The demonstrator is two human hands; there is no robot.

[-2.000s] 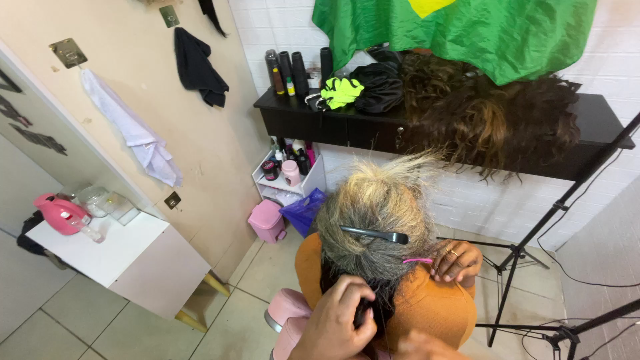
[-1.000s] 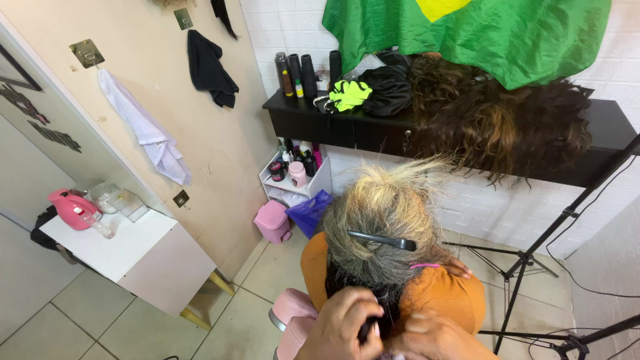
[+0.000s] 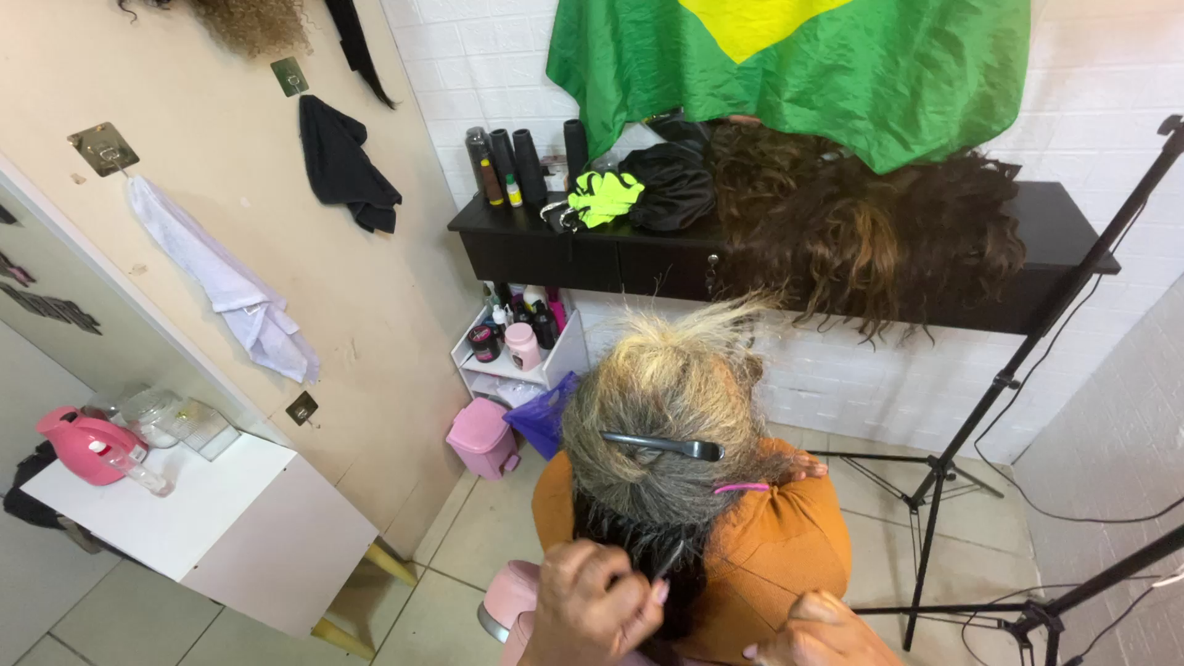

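Observation:
A seated person's head of grey and blond hair (image 3: 647,388) is in the middle, a black hair clip (image 3: 662,445) across it and a pink clip (image 3: 740,487) at its right side. Dark hair (image 3: 680,592) hangs at the nape over an orange top (image 3: 786,564). My left hand (image 3: 592,597) is closed at the nape, fingers pinching what looks like a strand of hair. Lower right, my right hand (image 3: 819,634) is at the person's back with fingers curled; whether it holds a strand cannot be made out. A hand of the seated person (image 3: 803,465) rests on their shoulder.
A black shelf (image 3: 546,250) ahead bears bottles and brown hair pieces (image 3: 860,231). Black tripods (image 3: 980,407) with cables stand at the right. At the left are a white cabinet (image 3: 277,546) and a pink bin (image 3: 483,439); a pink chair (image 3: 509,592) is below.
My right hand has moved right, away from my left hand, which stays at the nape. The seated person's hand, earlier at the pink clip, has moved away from it onto the shoulder.

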